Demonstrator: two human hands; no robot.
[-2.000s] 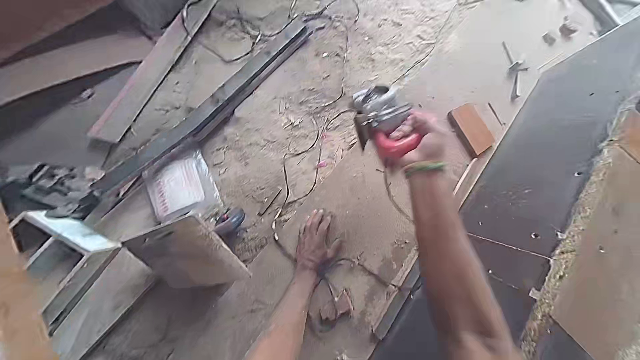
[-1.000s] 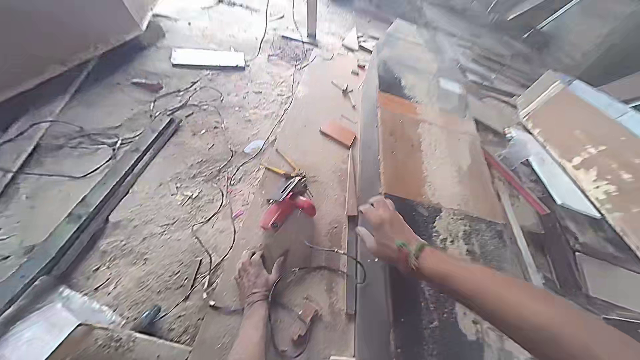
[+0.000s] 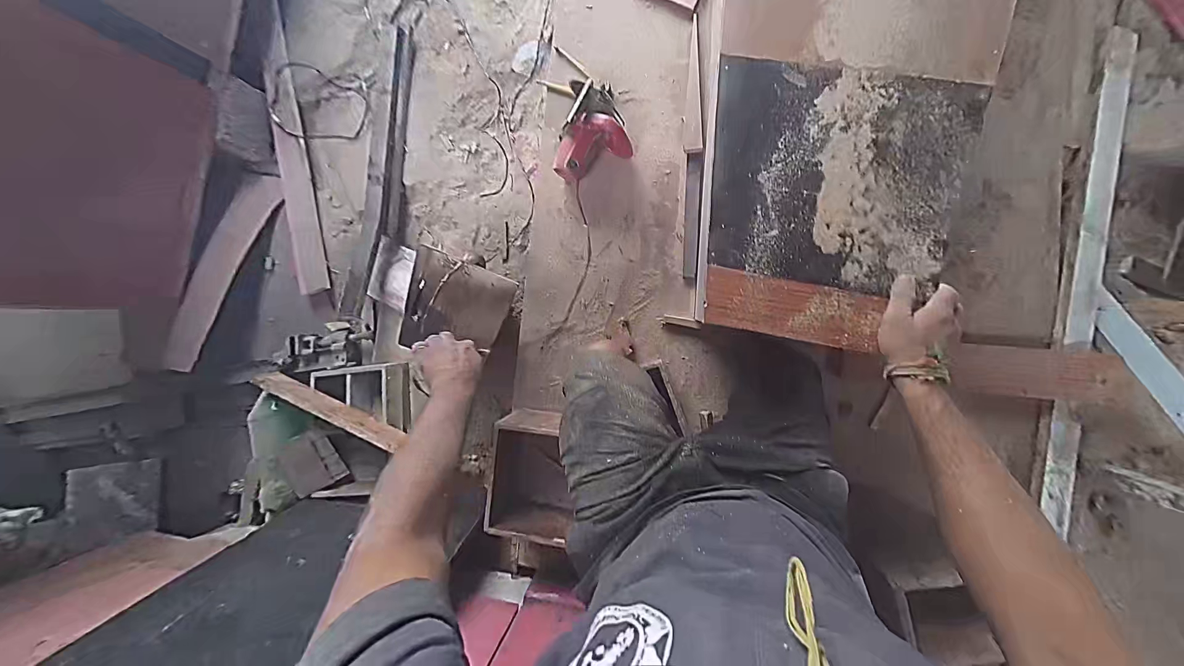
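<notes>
A red-bodied power tool with a trailing cord lies on the dusty board in front of me, apart from both hands. My right hand, with bands at the wrist, rests at the near corner of a dark panel with an orange-brown wooden edge; sawdust covers part of it. Whether its fingers grip the edge is unclear. At the left, my left hand is curled near the lower edge of a brown board piece; its hold is hard to make out.
A small open wooden box stands beside my legs. Wooden strips and a wooden slat lie at the left, near a metal-like clutter. A pale frame bar runs along the right. Cords cross the dusty floor.
The red tool, in my right hand two seconds ago, now lies on the board. My left hand has left the dusty board and moved left. The view has swung down toward my body.
</notes>
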